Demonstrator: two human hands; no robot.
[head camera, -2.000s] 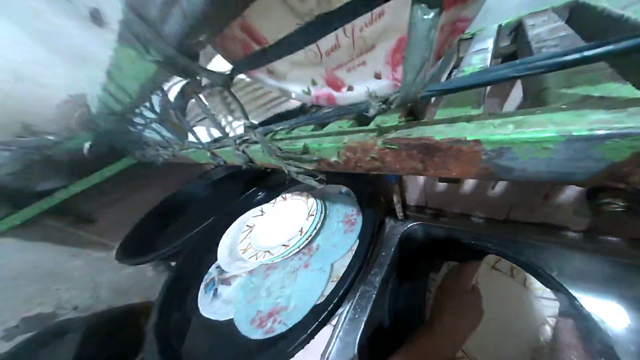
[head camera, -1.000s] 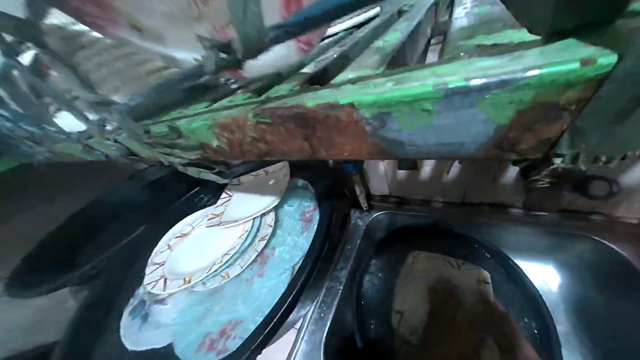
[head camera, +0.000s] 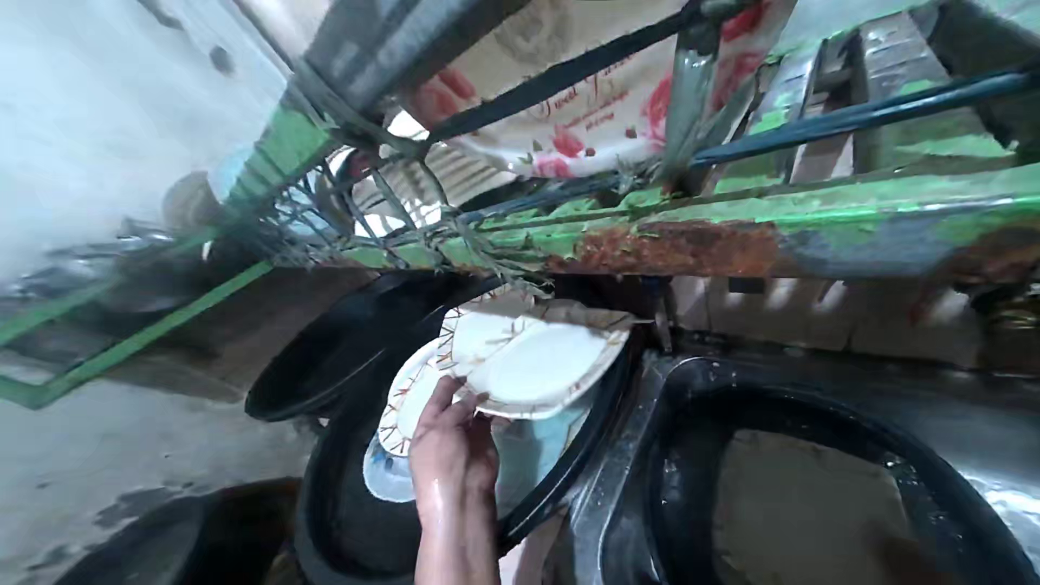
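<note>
My left hand (head camera: 455, 443) grips the lower edge of a white plate (head camera: 548, 366) with a brown line pattern on its rim. The plate is tilted above a black tub (head camera: 321, 496), overlapping another patterned plate (head camera: 483, 325). More patterned plates (head camera: 406, 398) lie under them, on pale blue floral plates (head camera: 520, 455) in the tub. A dim brown shape low in the black basin (head camera: 674, 487) at right may be my right hand (head camera: 906, 561); its fingers are hidden. Murky water (head camera: 804, 504) fills that basin.
A rusty green metal rack (head camera: 691, 236) crosses above the tubs, with cords tied at its left. Behind it hangs a rose-printed sheet (head camera: 569, 122). The steel sink (head camera: 959, 406) surrounds the basin. Another black tub (head camera: 325, 357) stands at left, and a dark container (head camera: 179, 528) lower left.
My left hand has come into view over the left tub with a plate. One second ago a hand was on a plate in the right basin. The view has shifted.
</note>
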